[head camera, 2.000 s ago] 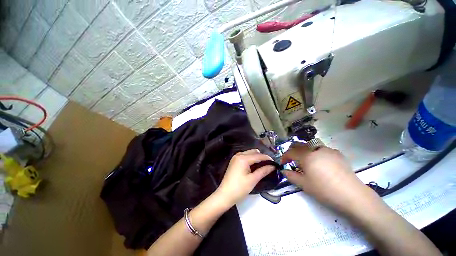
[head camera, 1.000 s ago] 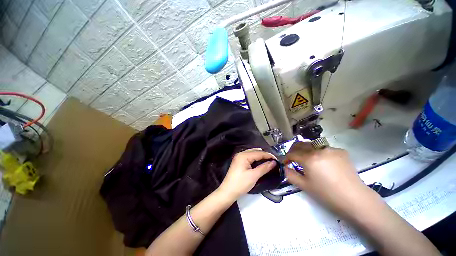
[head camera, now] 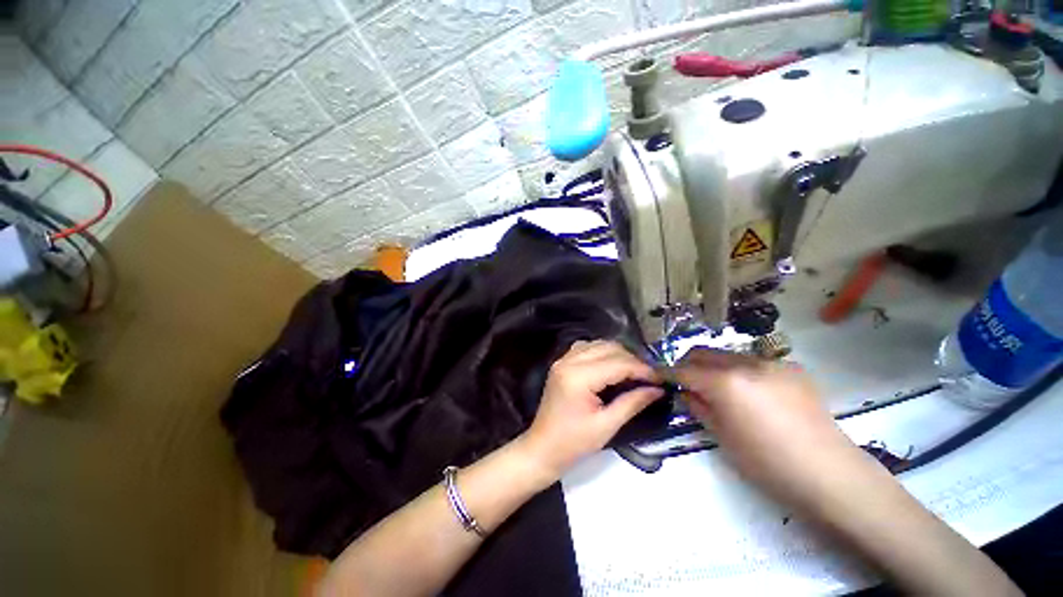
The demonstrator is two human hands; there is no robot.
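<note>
The dark, slightly shiny garment (head camera: 431,362) lies gathered left of the needle. Its edge is pinched just in front of the presser foot (head camera: 678,327) of the cream-white sewing machine (head camera: 933,128). My left hand (head camera: 589,402) wears a bracelet at the wrist and holds the edge between thumb and fingers. My right hand (head camera: 758,408) grips the same edge from the right, fingertips nearly touching the left ones. The fingers hide the exact seam and any binding strip there.
A water bottle (head camera: 1005,332) stands at the right. An orange-handled tool (head camera: 857,288) lies behind the needle. A blue lamp (head camera: 578,111) hangs by the machine head. A brown cardboard guard (head camera: 152,385) and yellow plug (head camera: 35,356) are at left.
The camera view has shifted, so the machine sits farther right and thread spools show at the top. Both hands stay at the garment edge, with the fingertips slightly repositioned.
</note>
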